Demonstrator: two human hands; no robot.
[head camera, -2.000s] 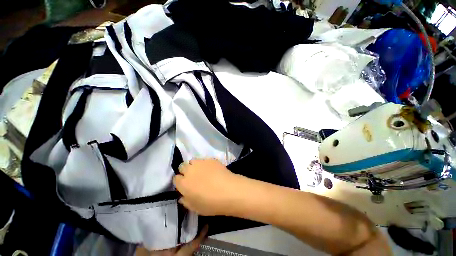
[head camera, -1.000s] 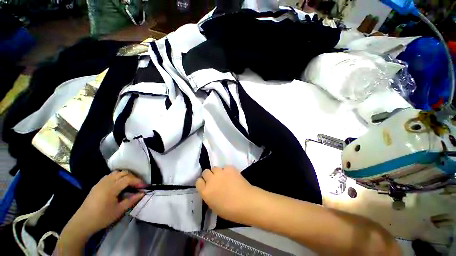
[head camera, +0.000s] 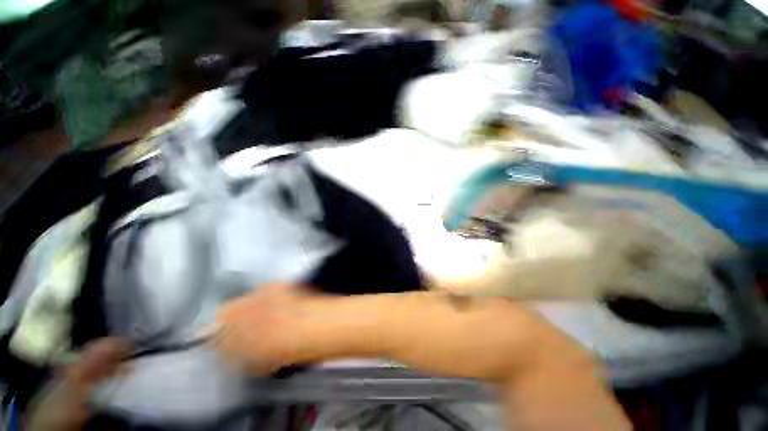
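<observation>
The frame is strongly blurred. The white garment panels with black stripes lie in a heap on the left of the table, with black fabric along their right side. My right hand is on the lower part of the white cloth, its fingers at the near edge by a thin dark line. My left hand is at the lower left, small and blurred, at the cloth's near left edge. Whether either hand grips the cloth is hidden by the blur.
The sewing machine with its blue band stands on the right. A dark fuzzy strip lies on its bed. A black cloth heap, white bundle and blue bag are at the back. A grey ruler-like strip runs along the front edge.
The view has swung toward the machine, so the cloth sits further left and more of the machine shows. Both hands remain at the cloth's near edge; my left hand now appears lower.
</observation>
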